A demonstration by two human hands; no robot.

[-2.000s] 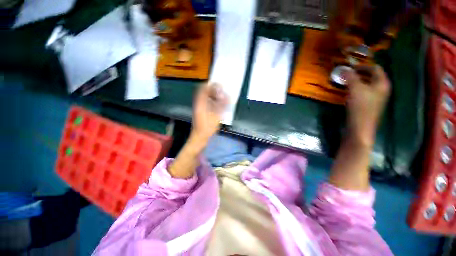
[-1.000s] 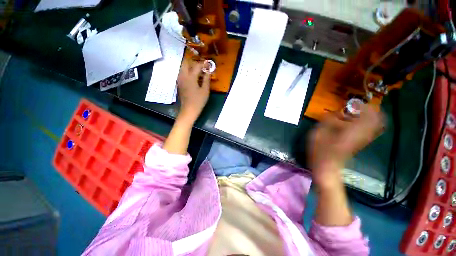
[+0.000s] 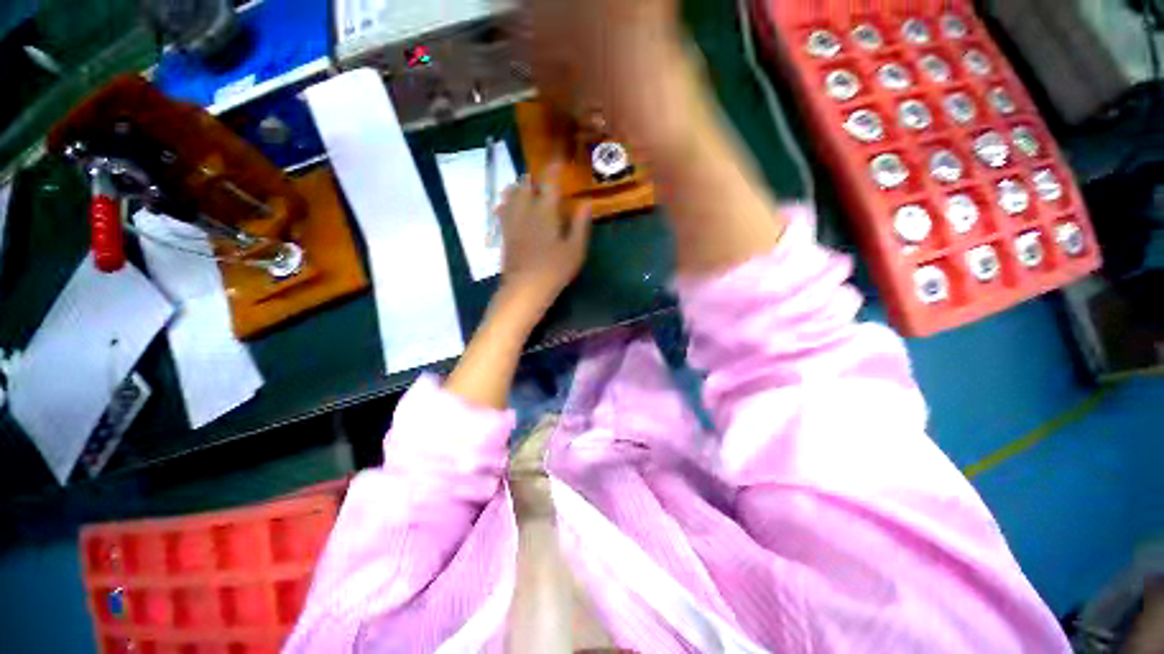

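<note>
A round silver-white module (image 3: 610, 160) lies on the orange-brown base of the right fixture (image 3: 623, 199). My left hand (image 3: 543, 236) is at the left front of that base, beside the paper slip, fingers apart, with nothing visible in it. My right hand (image 3: 600, 51) is blurred over the upper part of the right fixture, partly cut off by the top edge, and hides the upright; its grip cannot be seen. Another module (image 3: 283, 261) sits on the left fixture (image 3: 335, 243), whose red handle (image 3: 106, 233) points down.
The right foam tray (image 3: 881, 243) holds many silver-white modules. The left foam tray (image 3: 204, 521) holds a blue-faced unit. A long paper strip (image 3: 396, 236) lies between the fixtures, a paper slip (image 3: 466, 192) with a pen-like tool beside the right one. Loose papers (image 3: 89, 345) lie left.
The view has swung right, bringing the right tray into view. My left hand has moved from the left fixture to the right one. My right hand has moved from the module up over the fixture.
</note>
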